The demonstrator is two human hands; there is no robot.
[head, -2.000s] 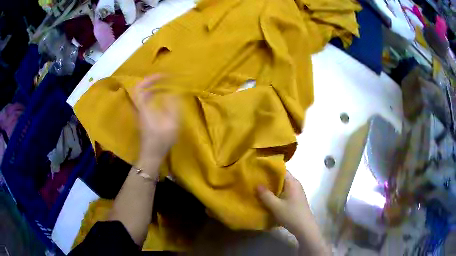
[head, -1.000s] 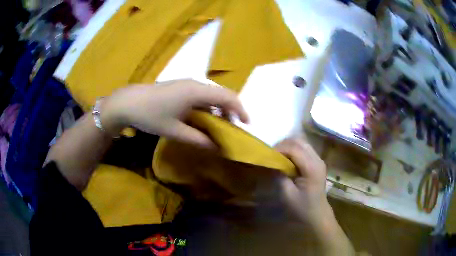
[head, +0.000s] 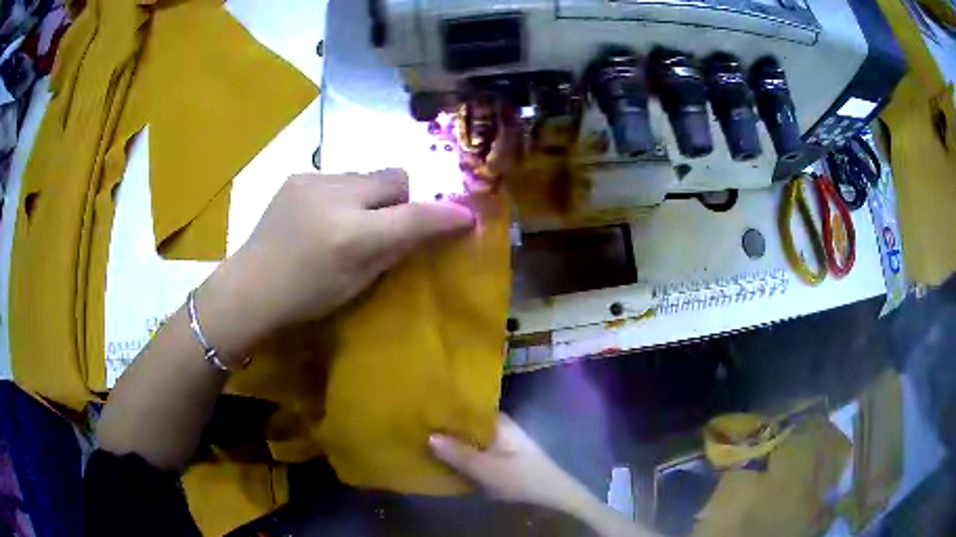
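Observation:
A mustard-yellow fabric piece hangs from the needle area of the overlock machine down over the table's front edge. Its top right corner lies at the presser foot area, under a bright pink-white glare. My left hand holds the piece near its top, fingertips close to the foot. My right hand grips its lower right edge, thumb on top and other fingers hidden beneath the fabric. The exact contact of fabric and foot is blurred.
More yellow panels lie on the table at the left. Four black knobs line the machine front. Yellow and red scissor handles lie at the right. A measuring strip runs near the front edge. Yellow pieces show at lower right.
The view has swung right to the machine. The held yellow piece has moved from in front of me to the needle area. My left hand now holds its top and my right hand its lower edge.

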